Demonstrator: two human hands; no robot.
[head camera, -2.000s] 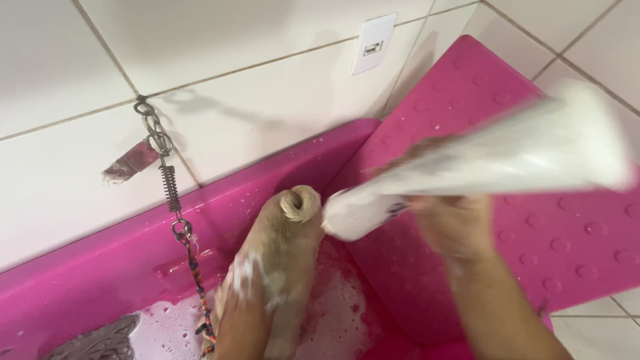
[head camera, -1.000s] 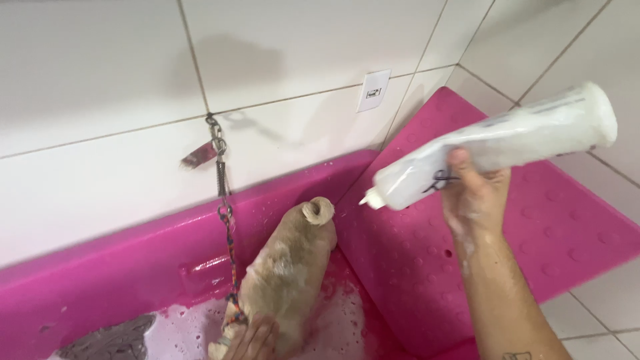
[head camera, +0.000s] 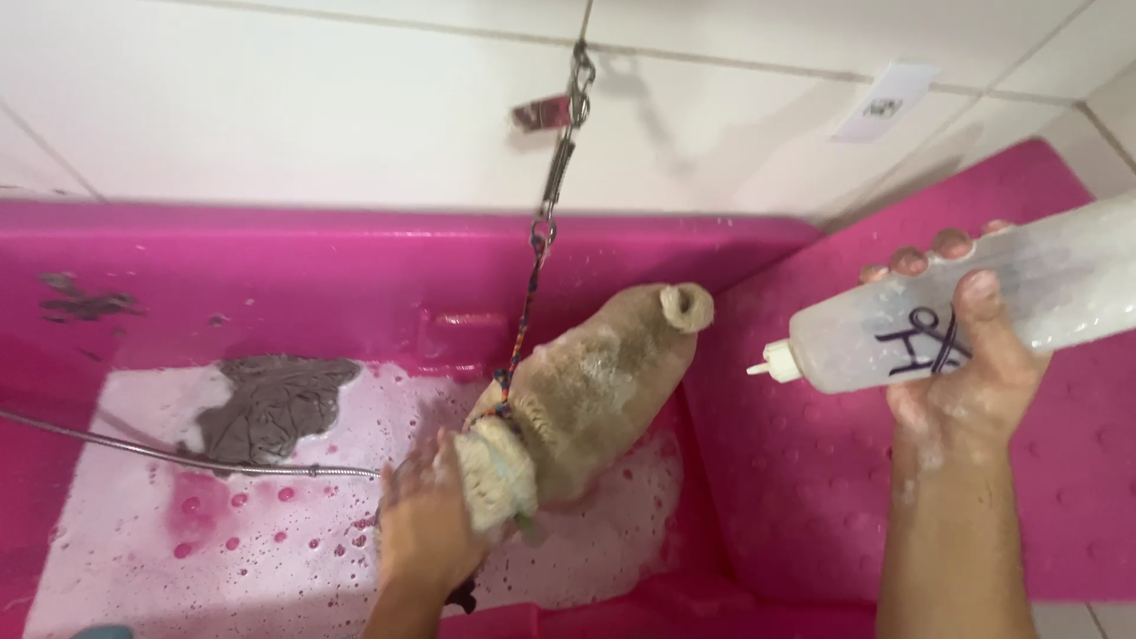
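Note:
A wet, light-coated dog with a curled tail (head camera: 595, 382) stands in a pink tub (head camera: 355, 240), its rear toward the upper right and its head at the lower left. My left hand (head camera: 435, 515) lies against the side of the dog's head, fingers spread; the muzzle is mostly hidden. A braided cord (head camera: 524, 328) runs from the dog's neck up to a metal chain with a spring (head camera: 557, 173) at the wall. My right hand (head camera: 967, 355) grips a translucent squeeze bottle (head camera: 861, 342), its nozzle pointing left, over the tub's raised pink panel.
Foamy water covers the tub floor. A grey wet cloth (head camera: 275, 408) lies at the left, beside a metal shower hose (head camera: 222, 463) that runs toward my left hand. White tiles with a wall plate (head camera: 885, 102) rise behind. A pink textured panel (head camera: 799, 497) slopes at the right.
My left hand has moved from the dog's back and neck area to its head. The bottle, tilted upward earlier, remains in my right hand. The view has shifted toward the tub's left side.

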